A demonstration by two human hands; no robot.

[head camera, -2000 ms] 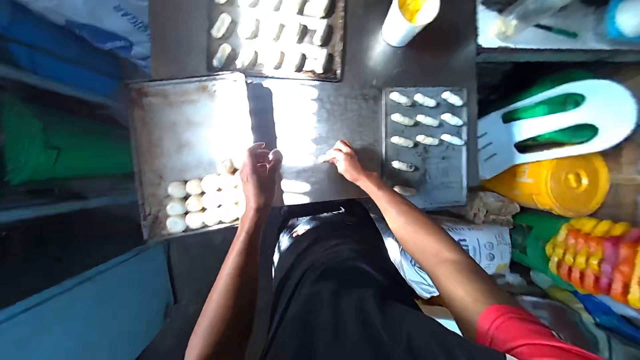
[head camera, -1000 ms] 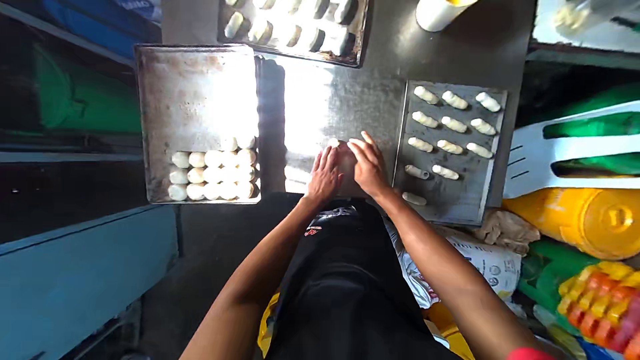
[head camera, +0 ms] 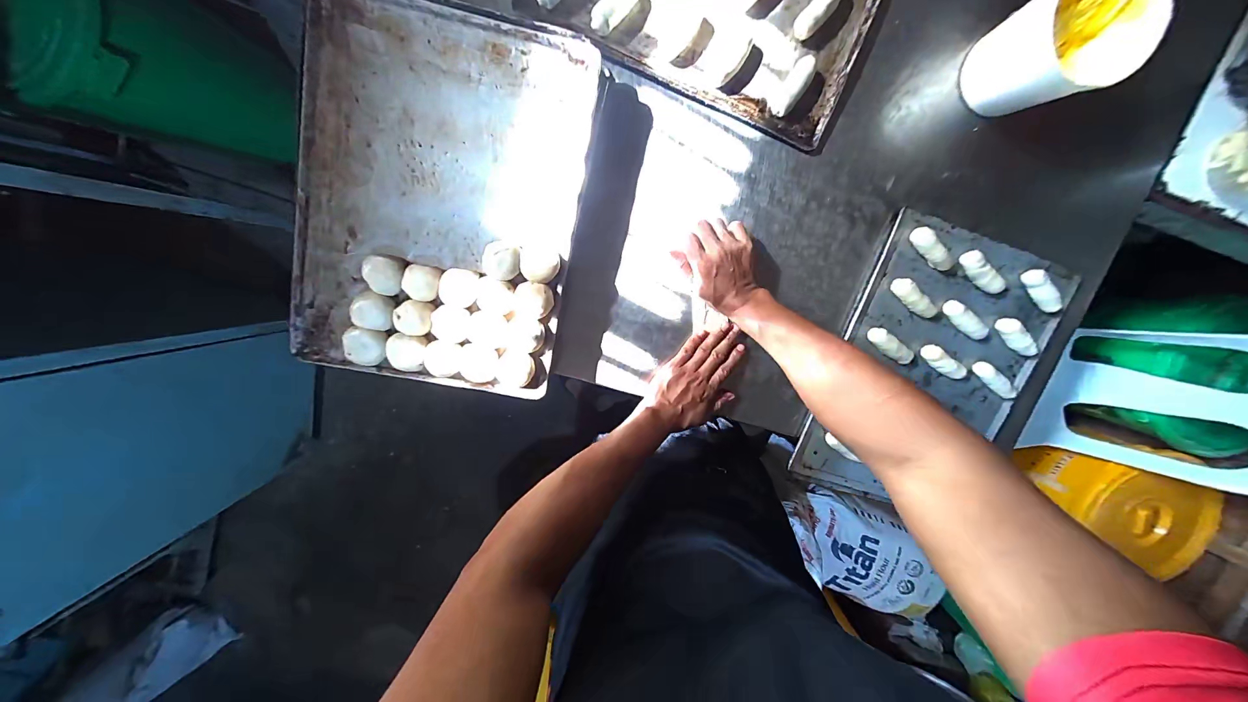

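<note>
On the metal worktable (head camera: pixel 624 244), a flattened strip of dough (head camera: pixel 709 314) lies between my hands. My left hand (head camera: pixel 690 378) rests flat on its near end, fingers extended. Farther up, my right hand (head camera: pixel 721 265) presses down at the strip's far end with bent fingers; how much dough is under the palm is hidden. To the left, several round dough balls (head camera: pixel 450 325) sit in rows at the near end of a worn baking tray (head camera: pixel 419 127). On the right, rolled dough pieces (head camera: pixel 965 320) lie in rows on a grey tray (head camera: pixel 858 475), partly covered by my right forearm.
Another baking tray (head camera: pixel 829 127) with shaped dough pieces stands at the far edge of view. A white container (head camera: pixel 1024 63) with something yellow inside is at the upper right. Beyond the table's right side are a white plastic item (head camera: pixel 1111 375), a yellow container (head camera: pixel 1150 512) and a flour bag (head camera: pixel 873 556).
My hands were side by side one second ago; now the right one is farther up the table, with a dough strip showing between them. The view has shifted and turned.
</note>
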